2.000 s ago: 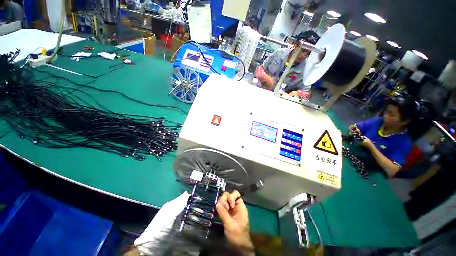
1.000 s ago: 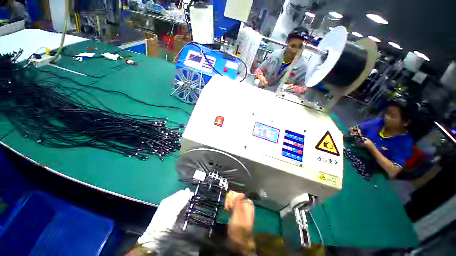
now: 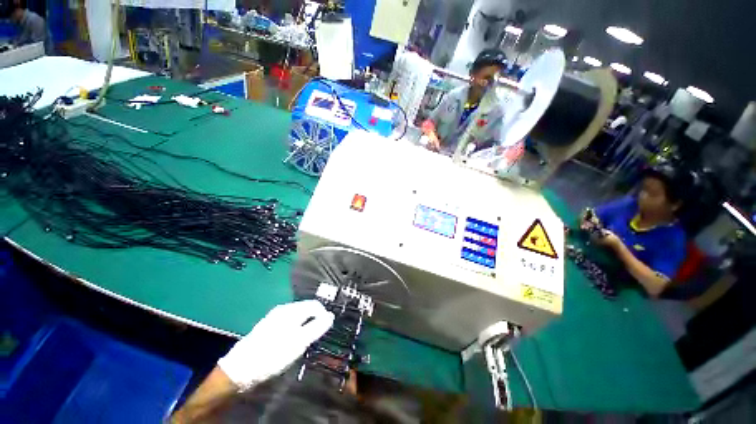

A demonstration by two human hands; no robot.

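Observation:
The cream winding machine stands on the green mat. Its grey spoked wheel carries two parallel silver rods with black cable wound around them in several loops. My left hand, in a white glove, is at the left rod near the clamp block, with a small dark cable end at its fingertips. My right hand is bare, mostly hidden behind the lower rod ends and blurred; its grip cannot be seen. The tying head stands at the machine's front right.
A wide pile of black cables lies left of the machine. Blue bins are at lower left. A smaller blue winding machine and a person are behind. Another person handles black cables at right. A large reel stands above the machine.
My left hand has moved right and up, over the left rod near the clamp. My right hand has dropped from beside the right rod to below the rod ends.

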